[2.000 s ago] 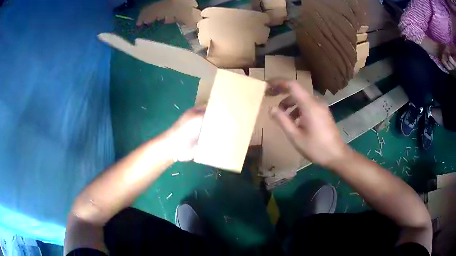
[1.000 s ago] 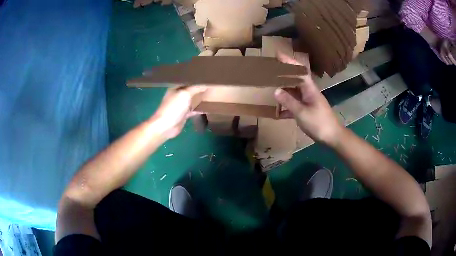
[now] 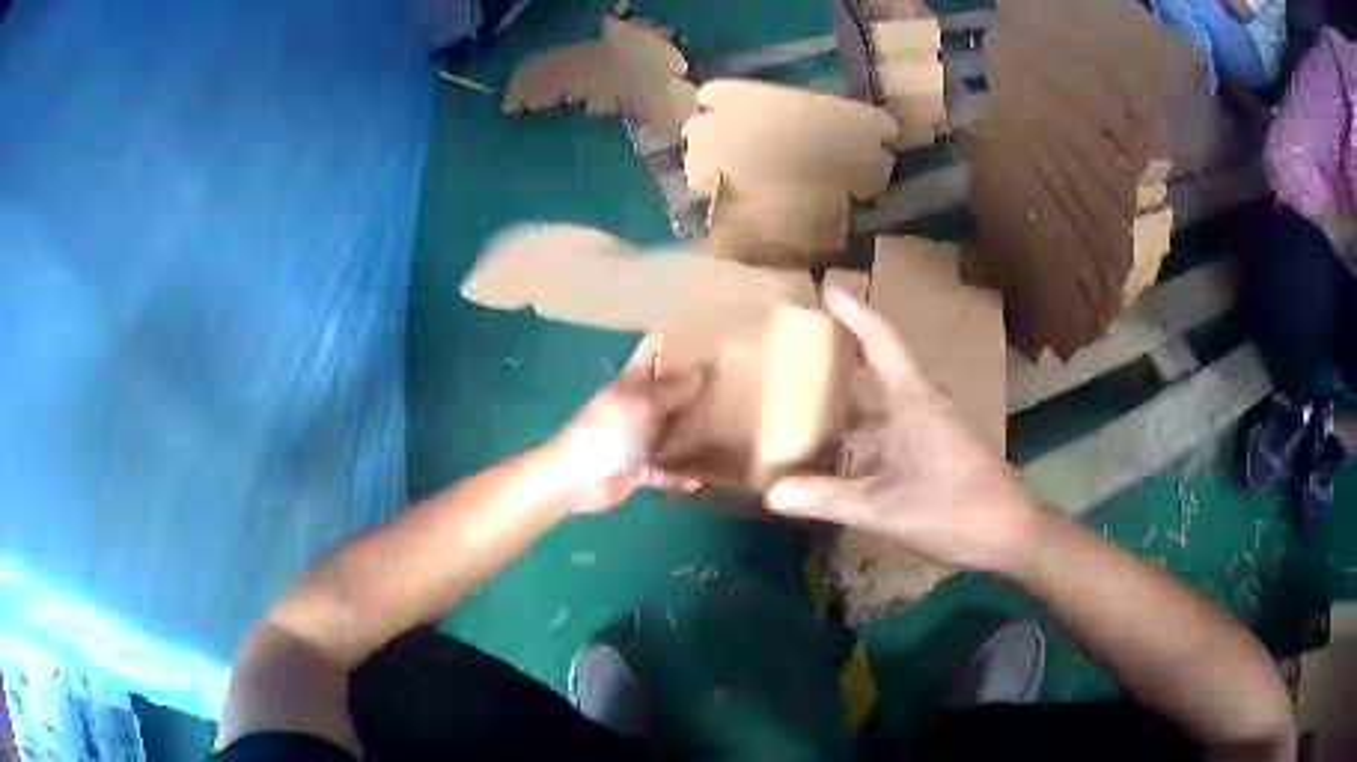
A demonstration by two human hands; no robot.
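Note:
A part-folded brown cardboard box (image 3: 729,390) is held in the air between my hands, blurred by motion. Its lid panel with rounded ears (image 3: 595,283) sticks out open to the upper left. My left hand (image 3: 618,439) grips the box's left side, with the fingers partly inside it. My right hand (image 3: 915,469) holds the right end, thumb at the lower corner and fingers at the upper one, around a short bright end wall. A stack of flat blanks (image 3: 941,320) lies behind my right hand, partly hidden by it.
A part-folded blank (image 3: 786,142) lies beyond the stack. A fanned pile of blanks (image 3: 1064,179) stands on the wooden pallet (image 3: 1146,447) to the right. A blue-wrapped load (image 3: 209,298) fills the left. A person in pink (image 3: 1317,134) sits at right. Scraps lie on the green floor.
The box has turned from edge-on, with its lid panel across the top, so an end wall now faces me and the lid points upper left. My hands have moved slightly right and lower.

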